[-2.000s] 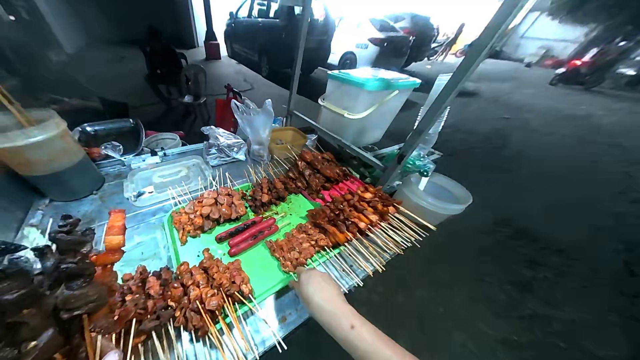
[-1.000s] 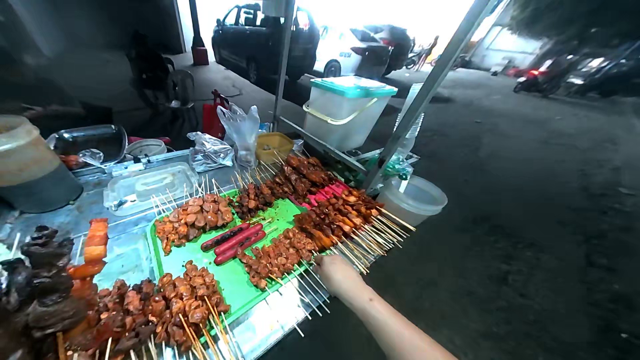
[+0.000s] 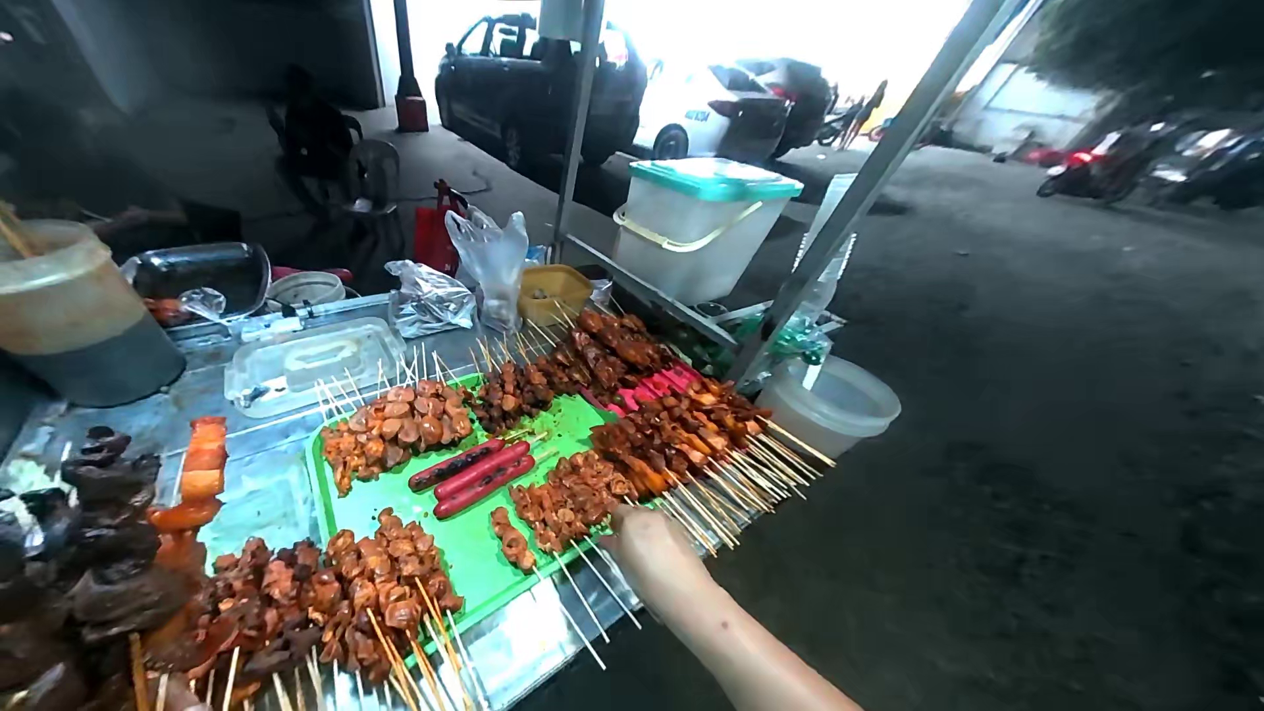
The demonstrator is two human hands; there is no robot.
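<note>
My right hand (image 3: 652, 548) reaches in from the lower right to the near edge of a green tray (image 3: 474, 573). Its fingertips are at the sticks of a group of small meat skewers (image 3: 575, 499); whether they grip one is hidden. One meat skewer (image 3: 512, 538) lies a little apart, left of that group. Red hotdogs on sticks (image 3: 484, 481) lie mid-tray, with more meat skewers (image 3: 400, 430) behind them. Glazed skewers (image 3: 681, 434) and bright pink pieces (image 3: 657, 387) fill the tray's right side. More meat skewers (image 3: 385, 583) are at the lower left. My left hand is not clearly visible.
A cloudy plastic tub (image 3: 79, 316) and a clear lidded container (image 3: 314, 367) stand at left. A metal post (image 3: 869, 188) rises at right, beside a teal-lidded bucket (image 3: 706, 227) and a round plastic tub (image 3: 831, 405). A seated person (image 3: 308, 143) is in the background.
One skewer in the group near my right hand now lies apart to the left. My right hand stays at the tray's near edge.
</note>
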